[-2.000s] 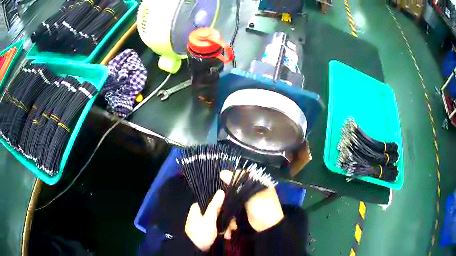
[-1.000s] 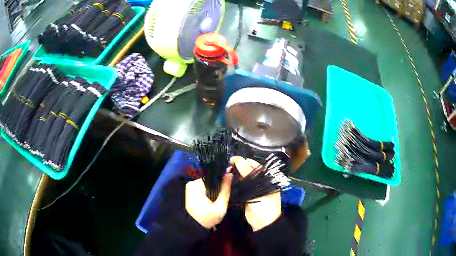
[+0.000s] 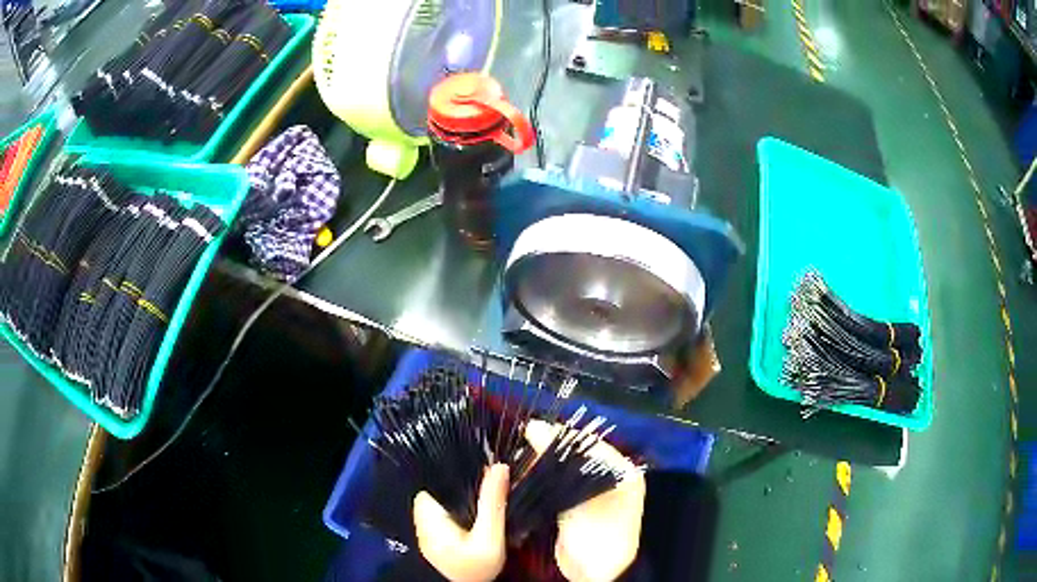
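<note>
My left hand [image 3: 464, 532] is shut on a fanned bundle of black wires [image 3: 430, 438] with dark and pale tips. My right hand [image 3: 600, 525] is shut on another part of the black wires, whose pale tips point up and right. A few wires stand up between the two hands. Both hands are above the blue bin [image 3: 404, 375], whose middle they partly hide. The round silvery disc machine [image 3: 600, 298] is just beyond the wires, at the bench edge.
The left teal tray [image 3: 188, 298] holds banded black bundles; another full tray is behind it. The right teal tray [image 3: 836, 216] holds a few bundles. A dark bottle with red lid [image 3: 472, 108], wrench [image 3: 400, 216], checked cloth [image 3: 291, 196] and green-white fan [image 3: 358, 68] stand or lie on the bench.
The hands and wires have moved lower, away from the disc machine. The left bundle, held tight and upright a second ago, is now fanned out to the left. The view has shifted slightly.
</note>
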